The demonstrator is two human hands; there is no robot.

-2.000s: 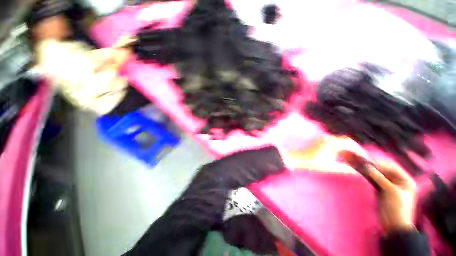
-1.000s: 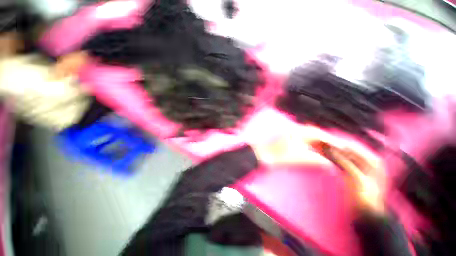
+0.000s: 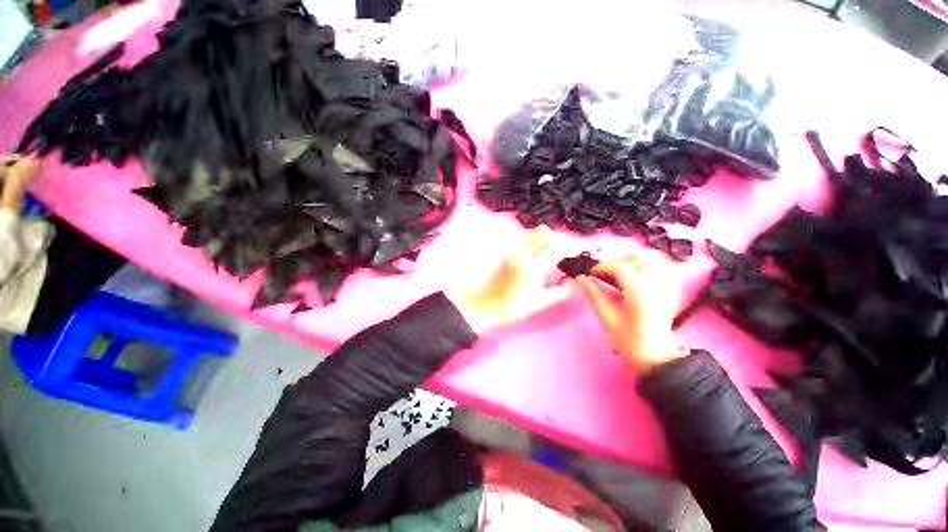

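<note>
My left hand (image 3: 520,283) and my right hand (image 3: 631,310) meet over the pink table, just in front of the buckle pile. A small black piece (image 3: 580,265) sits between the fingertips of both hands; it looks like a buckle or webbing end, too small to tell. The low pile of black plastic buckles (image 3: 598,182) lies behind my hands. A tangled heap of black webbing straps (image 3: 852,301) lies at the right. A large heap of strap pieces with dark olive pointed ends (image 3: 312,197) lies at the left.
A clear plastic bag with black contents (image 3: 728,114) lies behind the buckles. The pink table's front edge (image 3: 499,405) runs below my forearms. A blue plastic stool (image 3: 125,358) stands on the grey floor. Another person's hand and pale sleeve (image 3: 19,239) show at the far left.
The view has shifted and sharpened. My right hand has moved left and met my left hand. The small black piece is now between their fingertips.
</note>
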